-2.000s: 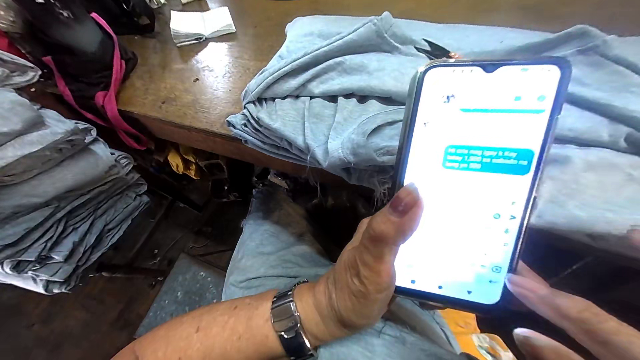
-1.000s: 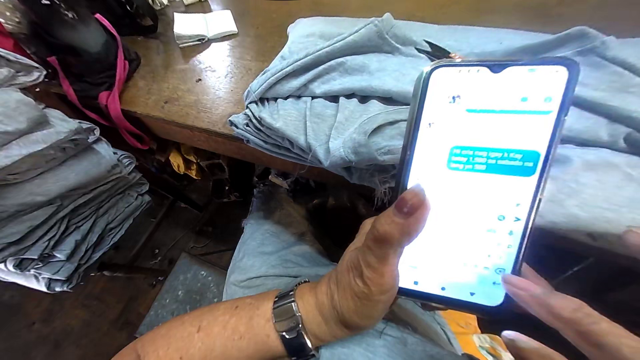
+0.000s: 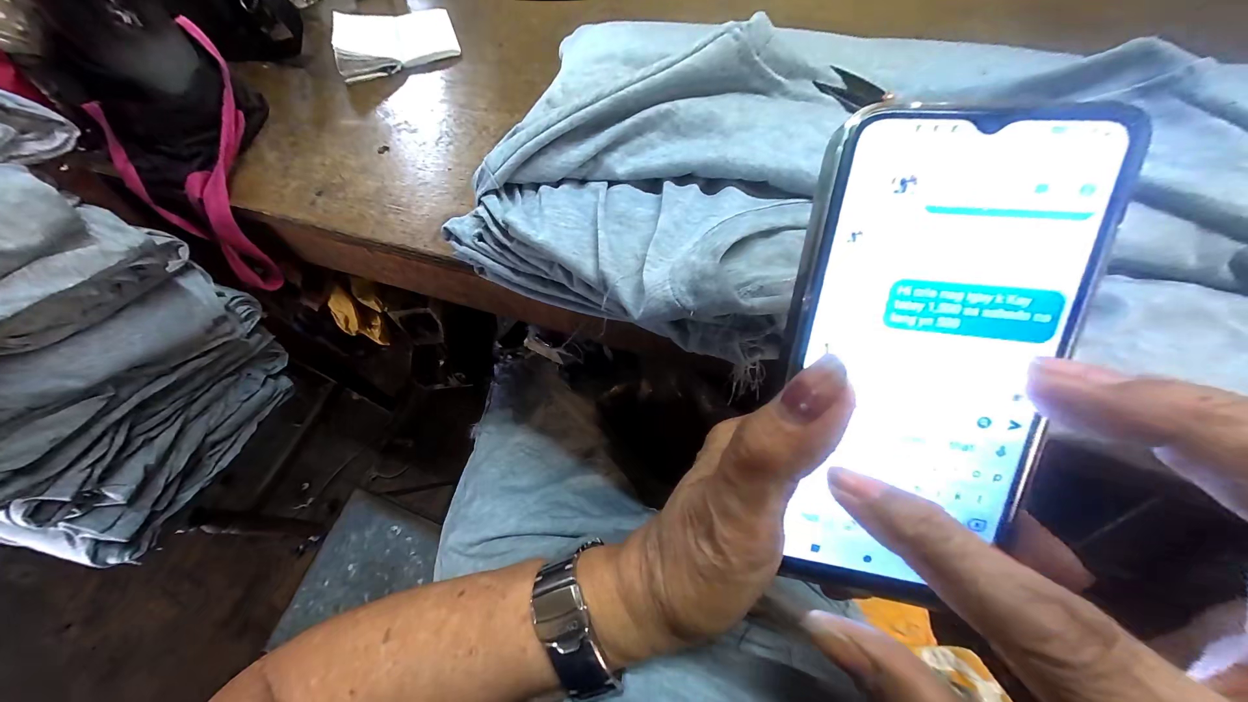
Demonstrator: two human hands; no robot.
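Note:
A smartphone (image 3: 936, 370) with a bright screen bearing writing is held upright and slightly tilted by my left hand (image 3: 726, 517), its thumb along the left edge. On that wrist sits a metal-banded watch (image 3: 565, 614). My right hand (image 3: 1033, 585) is spread over the lower part of the phone, one finger over the on-screen keyboard and another near the right edge; it grips nothing. Behind the phone, folded light blue-grey fabric garments (image 3: 673, 127) lie on a wooden table (image 3: 322, 166). Dark pointed blades (image 3: 850, 90), partly hidden by the phone, rest on the fabric.
A stack of grey garments (image 3: 127, 390) stands at the left. A black item with a pink strap (image 3: 229, 185) hangs over the table's left part. A folded white bundle (image 3: 395, 44) lies on the tabletop. Yellow material (image 3: 359, 310) shows below the table edge.
My right hand has moved from the phone's lower right corner, leftward and up over the screen, with its fingers spread. The left hand still holds the phone.

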